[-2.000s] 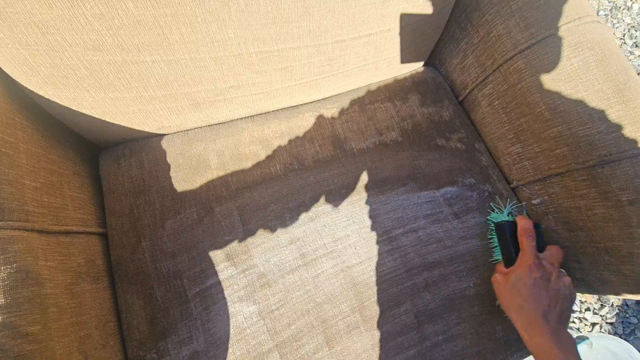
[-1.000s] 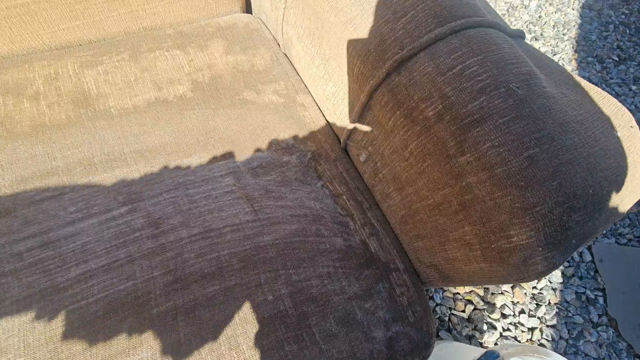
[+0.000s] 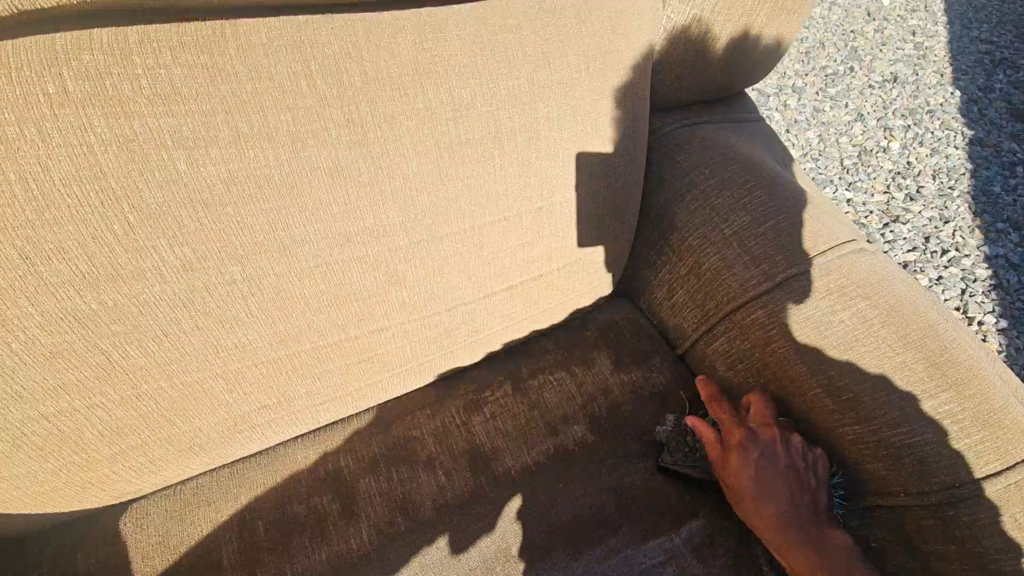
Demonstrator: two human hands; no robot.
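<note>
In the head view my right hand (image 3: 768, 464) is at the lower right, over the seam between the seat cushion (image 3: 496, 448) and the inner side of the armrest (image 3: 744, 320). It grips a scrub brush (image 3: 684, 452), mostly hidden under the palm and fingers. The brush's worn, dark end shows left of the thumb, and a few green bristles stick out on the right by the wrist. The index finger points up along the seam. Damp-looking streaks mark the shaded seat fabric. My left hand is out of view.
The tan backrest cushion (image 3: 320, 224) rises behind the seat. Grey gravel (image 3: 896, 120) lies beyond the armrest at the upper right. Dark shadows fall over the seat, the armrest and the backrest's right edge.
The view has swung up and left to show the backrest. My right hand, absent one second ago, is back in view with the brush, at the seat's right side.
</note>
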